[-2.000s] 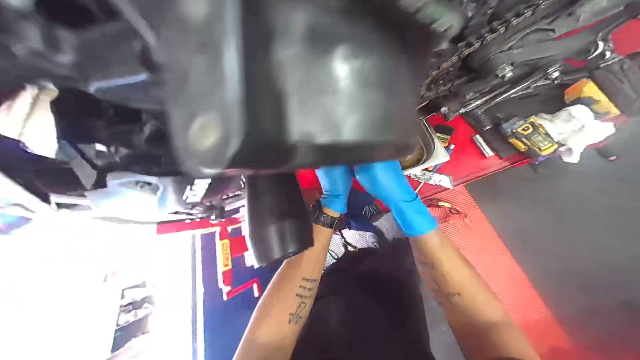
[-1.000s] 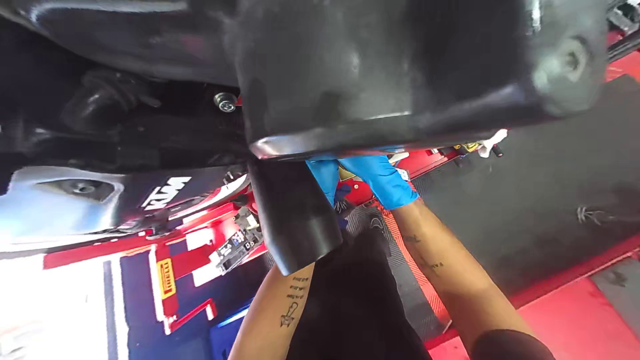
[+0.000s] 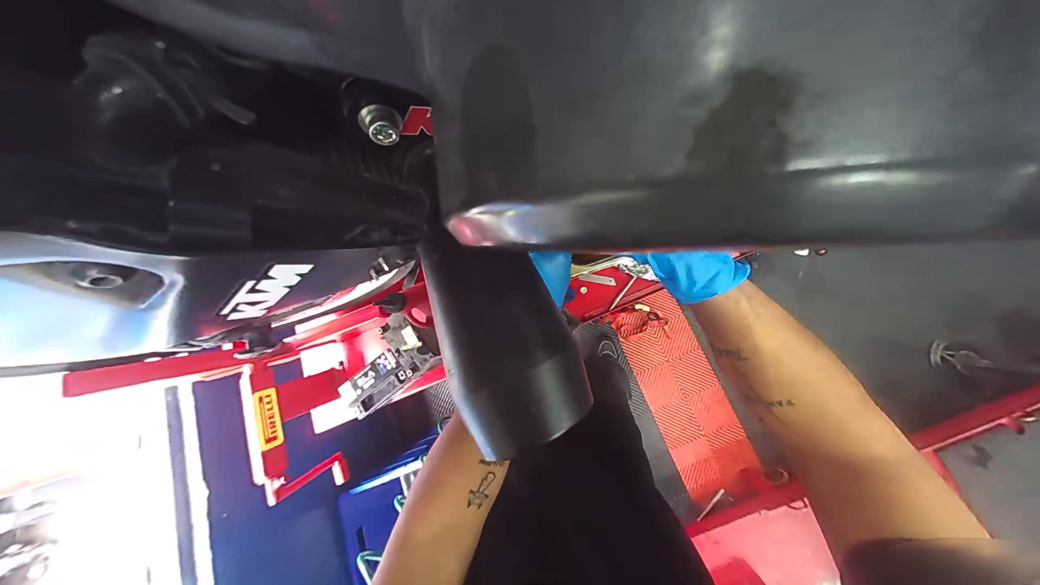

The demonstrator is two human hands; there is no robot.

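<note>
A motorcycle's large dark panel fills the upper right, close to the camera. Below its left corner hangs a black tapered handlebar end or tube, whose exact kind I cannot tell. Both hands wear blue gloves. My left hand shows only as a strip of glove between the tube and the panel's lower edge; its fingers are hidden. My right hand lies under the panel's edge, its fingertips beside a shiny metal part. Whether it grips that part is not visible.
A KTM-marked fairing and a bolt head are at the left. Beneath stands a red metal frame with a yellow Pirelli sticker. A blue cabinet is low left. Red ribbed floor tiles and a red rail lie right.
The view has shifted strongly, and the chain and yellow power tool seen two seconds ago are out of sight. My right hand now shows farther from my left hand than one second ago.
</note>
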